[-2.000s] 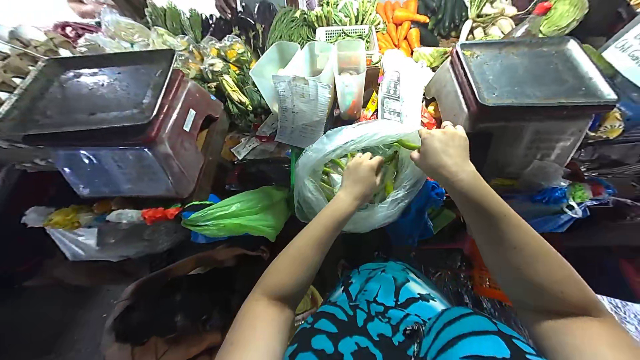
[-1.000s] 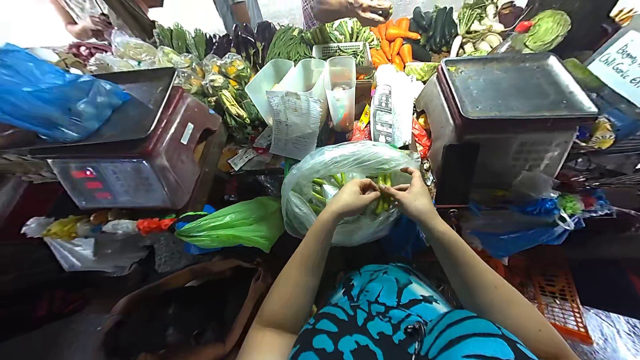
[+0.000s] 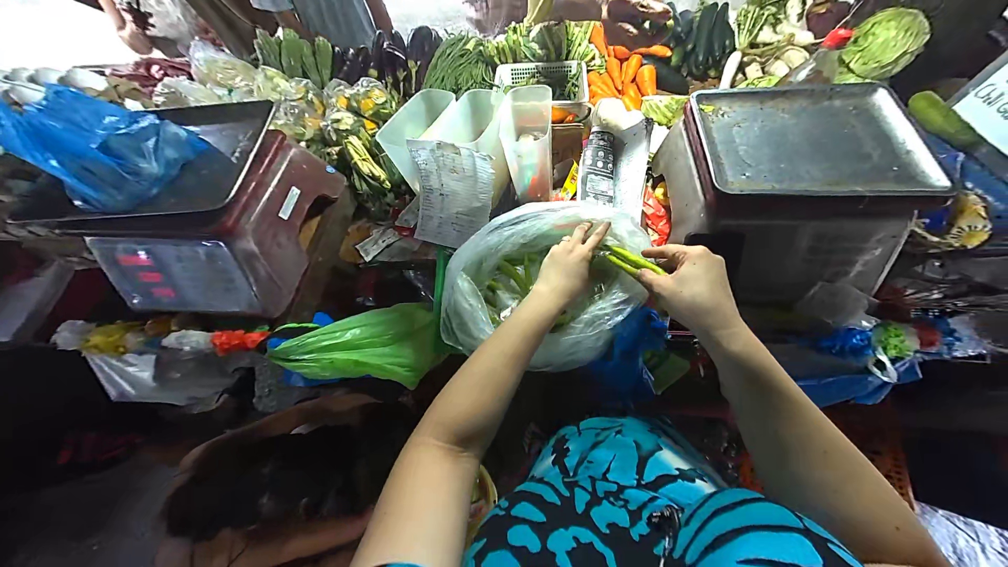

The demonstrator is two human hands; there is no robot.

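A clear plastic bag (image 3: 480, 276) sits with its mouth open at the centre, with pale green vegetable pieces (image 3: 513, 277) inside. Over its right side, my right hand (image 3: 689, 285) grips slim green pods or stalks (image 3: 626, 260) between thumb and fingers. My left hand (image 3: 571, 264) is at the other end of these stalks, above the bag, fingers partly spread; whether it pinches them is hard to tell. A green plastic bag (image 3: 366, 342) hangs just left of the clear bag.
Weighing scales stand at left (image 3: 189, 260) and right (image 3: 819, 150), the left one with a blue plastic bag (image 3: 102, 146) on its tray. Behind are upright plastic containers (image 3: 528, 142), carrots (image 3: 626, 75), eggplants (image 3: 402, 55) and a cut cabbage (image 3: 886, 43). Another person (image 3: 331, 20) stands across the stall.
Two seconds ago my right hand was raised at the bag's upper right edge; it has come lower. The blue bag on the left scale was not there in the earliest frame.
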